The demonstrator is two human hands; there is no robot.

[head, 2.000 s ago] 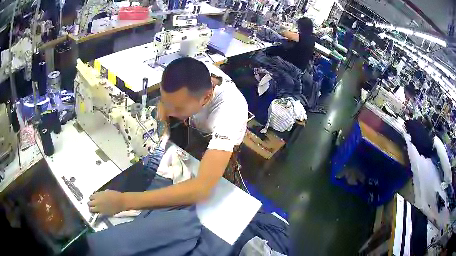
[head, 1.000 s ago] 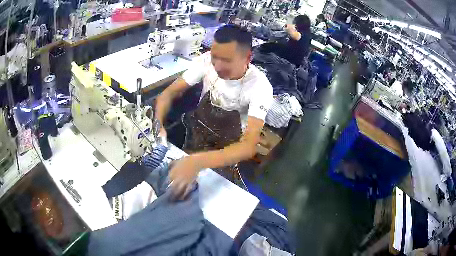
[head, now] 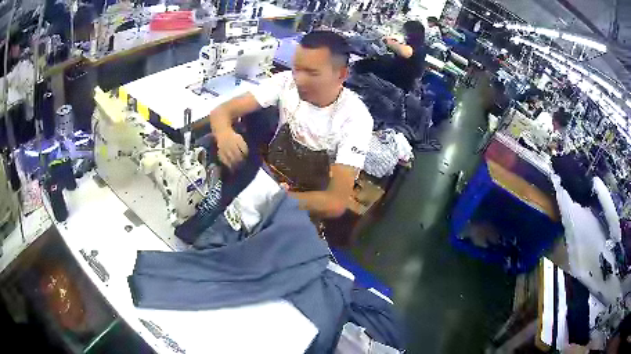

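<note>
Neither of my hands is in view. A blue-grey garment piece (head: 228, 269) lies spread over the white sewing table (head: 114, 259), with its hem towards the left. Its dark waistband or trim (head: 239, 176) is lifted beside the cream sewing machine (head: 176, 176). Pale lining (head: 252, 200) shows between them. Across the table, a person in a white T-shirt (head: 325, 114) and dark apron has one hand raised above the dark trim. The other hand is mostly hidden behind the cloth.
Dark spools (head: 59, 187) stand left of the machine. A small dark metal shape (head: 93, 265) lies on the tabletop. A blue bin (head: 508, 214) stands to the right beyond the green aisle (head: 429, 207). Another person in black (head: 408, 59) works at the back.
The person across the table first sat up from leaning over the machine, then pulled the garment back. The cloth has moved off the near table edge, and its dark trim is now raised.
</note>
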